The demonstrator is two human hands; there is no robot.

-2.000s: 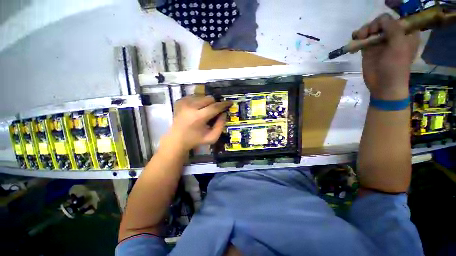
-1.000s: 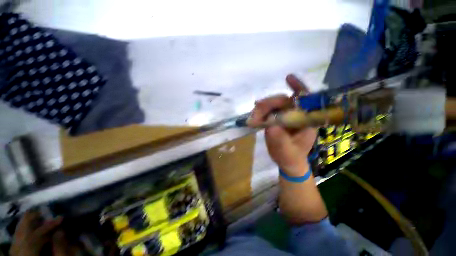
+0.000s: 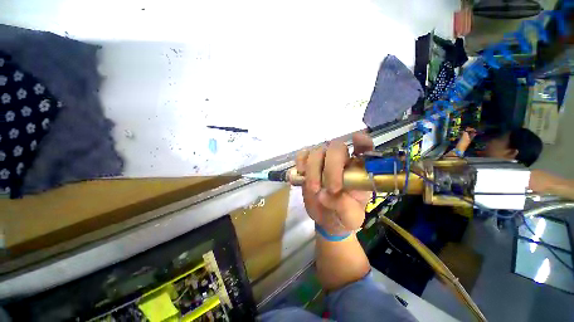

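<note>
My right hand, with a blue band on its wrist, is closed around the brass-brown pneumatic screwdriver. The tool lies roughly level, its dark narrow tip pointing left, over the rail. A blue part is near the grip and a white block is at its rear. A yellow-edged circuit board sits in a black carrier fixture at the lower left, cut off by the bottom edge. My left hand is out of the picture.
Silver conveyor rail runs diagonally over a cardboard sheet. Dotted cloth, grey cloth and a thin dark rod lie on the white bench. Blue coiled hose hangs at upper right; a person is beyond. A tan hose hangs below the tool.
The view has swung right. The fixture has shifted to the lower left and my left hand has left the picture. My right hand still holds the tool, now level, its tip over the rail.
</note>
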